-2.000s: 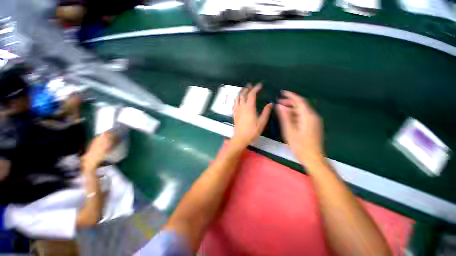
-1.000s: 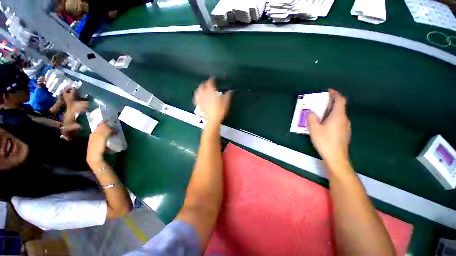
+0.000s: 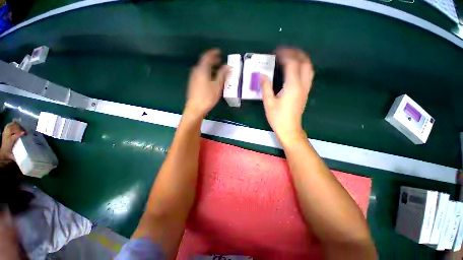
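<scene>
Two small white boxes lie side by side on the green belt. The left one [image 3: 233,80] shows a narrow face; the right, purple-printed box [image 3: 256,76] shows its front. My left hand [image 3: 204,86] is left of the pair, fingers apart and blurred, its thumb at the narrow box's left edge. It grips nothing that I can see. My right hand [image 3: 288,94] has its thumb on the purple-printed box's front and blurred fingers beyond its right edge, around that side.
Another purple-printed box [image 3: 410,119] lies on the belt at right. Grey-and-white boxes [image 3: 429,218] stand grouped at lower right. A red mat [image 3: 243,203] is under my forearms. At left, a neighbour's hand [image 3: 11,137] holds white cartons [image 3: 34,155] near a metal bar [image 3: 51,91].
The view has shifted right. My hands have come closer together, and the purple-printed box in my right hand now stands beside the narrow-faced box. The grouped boxes at lower right have come into view.
</scene>
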